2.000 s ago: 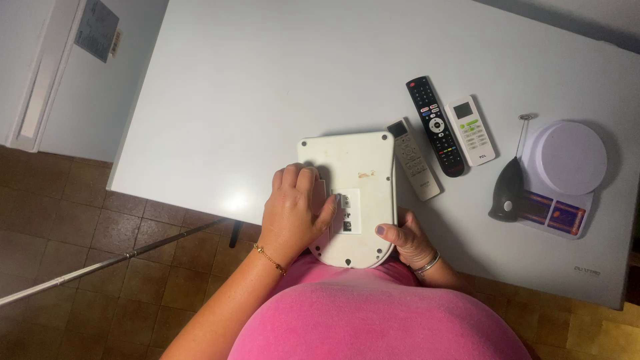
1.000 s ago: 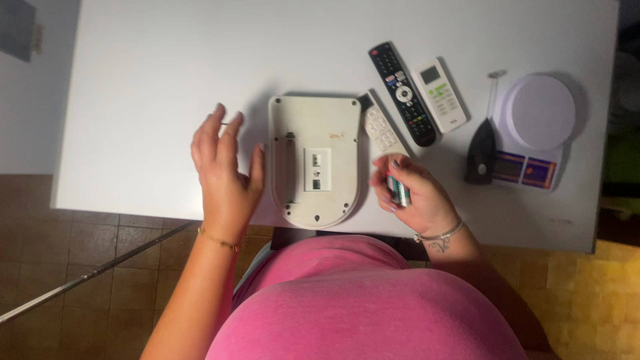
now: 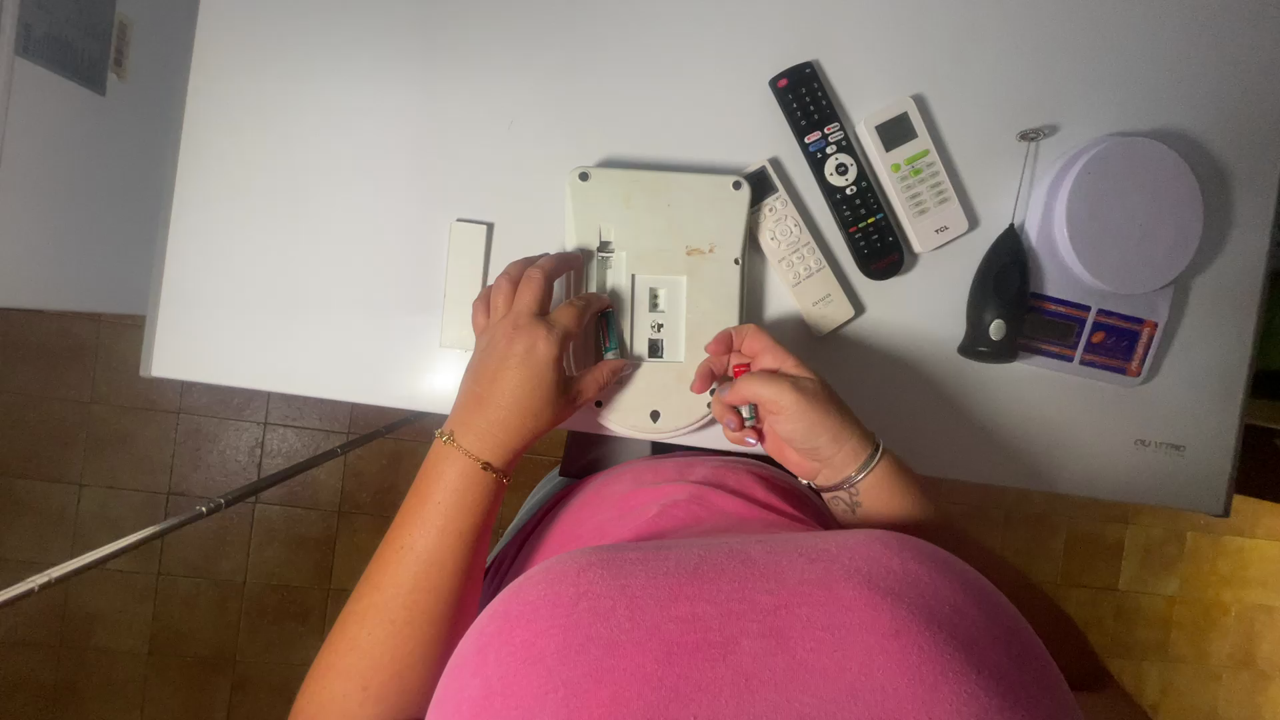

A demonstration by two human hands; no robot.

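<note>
A white plastic device (image 3: 700, 215) lies underside up at the table's near edge, its long battery slot uncovered on the left side. My left hand (image 3: 530, 340) has its thumb and fingers at a green battery (image 3: 609, 333) in that slot. Just right of the device's lower part, my right hand (image 3: 790, 405) holds a battery with a red end (image 3: 741, 371) and a silver end. A narrow white battery cover (image 3: 465, 285) lies on the table, left of the device and beside my left hand.
Right of the device lie a white Aiwa remote (image 3: 800, 255), a black remote (image 3: 840, 170) and a white TCL remote (image 3: 918, 175). Farther right are a black handheld milk frother (image 3: 995, 300) and a white kitchen scale (image 3: 1130, 215). A metal pole (image 3: 220, 503) crosses below the table's left edge.
My left hand was raised off the device one second ago and is now at its battery slot. A battery now shows in that slot. My right hand still holds a battery.
</note>
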